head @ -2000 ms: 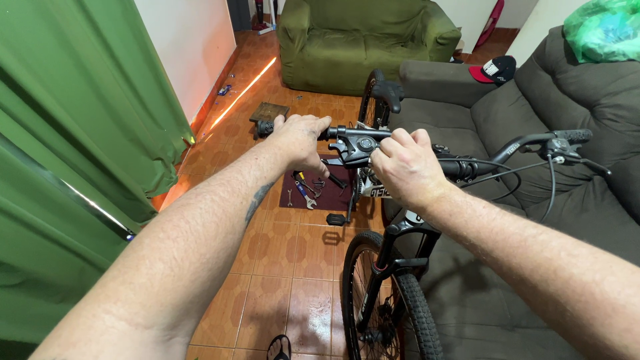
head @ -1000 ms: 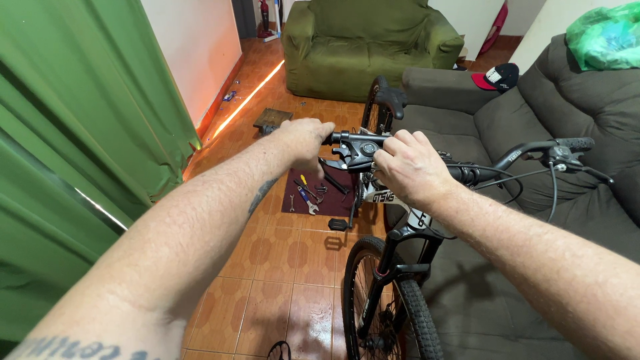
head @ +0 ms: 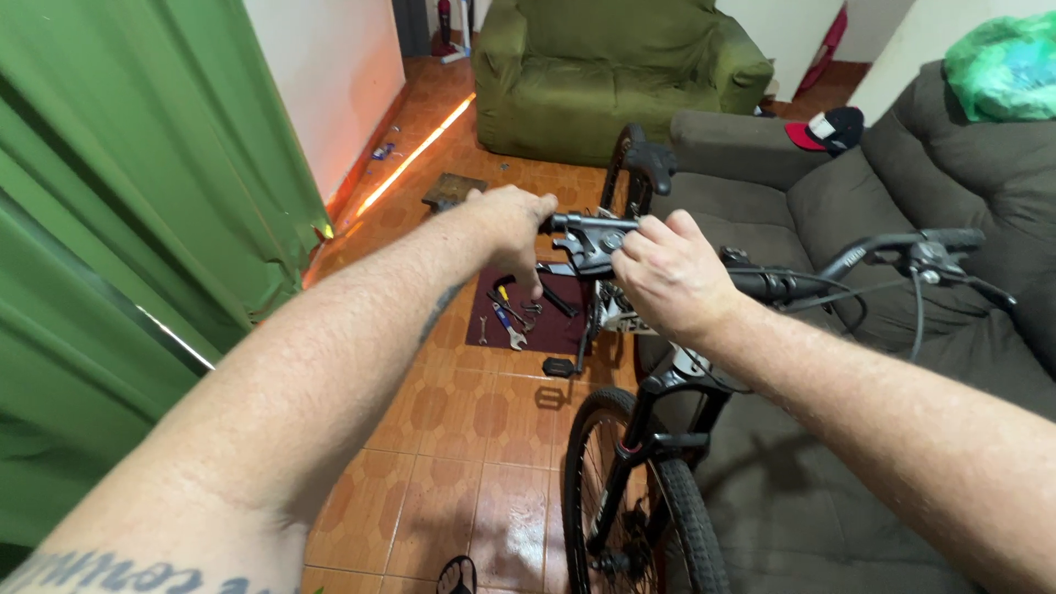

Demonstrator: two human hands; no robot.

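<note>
A mountain bike's handlebar runs across the view, with its front wheel below. At the bar's left end, my left hand is around the grip, thumb hanging down by the brake lever. Just right of it, my right hand is closed over the bar beside the shifter and brake lever clamp. Whether it also holds a small tool is hidden. The far brake lever sticks out on the right. Behind the bar is the saddle.
Wrenches and other tools lie on a dark red mat on the tiled floor. The bike stands against a grey sofa. A green sofa, a low wooden stool and a green curtain surround the floor.
</note>
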